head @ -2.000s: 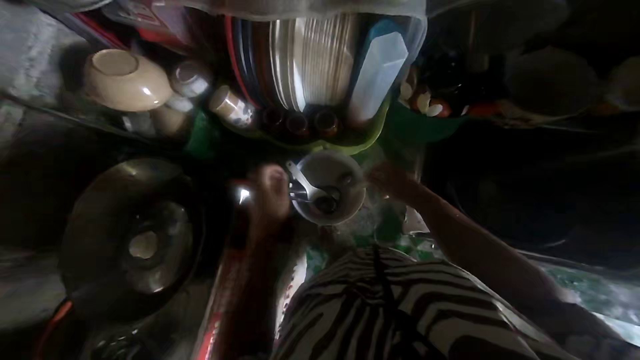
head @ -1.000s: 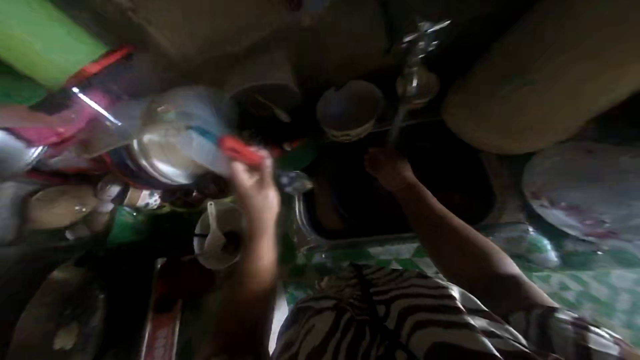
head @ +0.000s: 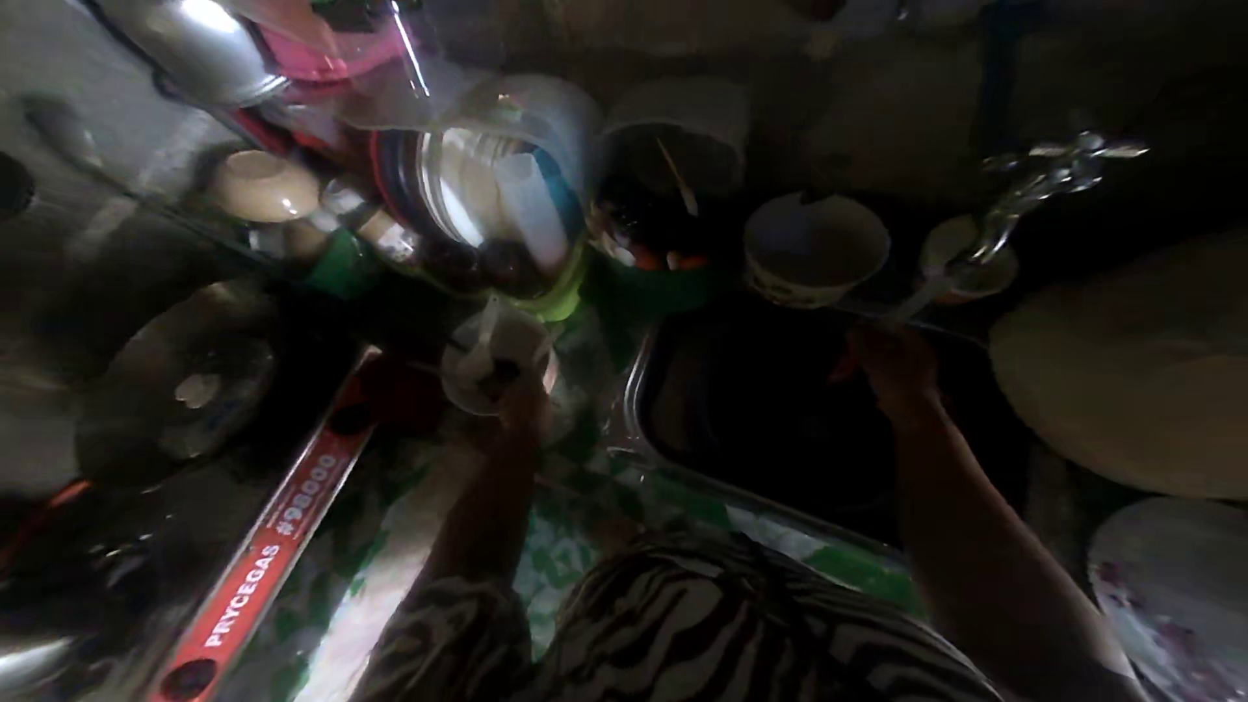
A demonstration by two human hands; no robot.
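My left hand (head: 522, 395) is at the right rim of a white bowl (head: 456, 375), in which a white spoon (head: 483, 341) and something dark lie; its fingers are partly hidden and blurred. Over the dark sink basin (head: 770, 409), my right hand (head: 892, 366) is under the stream from a metal faucet (head: 1053, 175). Something reddish shows at its fingers, too dim to name. A patterned bowl (head: 817, 244) and a smaller cup (head: 965, 258) stand behind the sink.
A green dish rack (head: 561, 297) with plates stands behind the white bowl. At left are a gas stove with a red front panel (head: 263, 556) and a large pan (head: 180, 380). A big round pale object (head: 1141, 370) and a floral plate (head: 1180, 595) sit at right.
My left hand has moved from a red-handled thing near the rack to the white bowl; the red-handled thing is no longer in it. My right hand stays by the faucet. The view has shifted.
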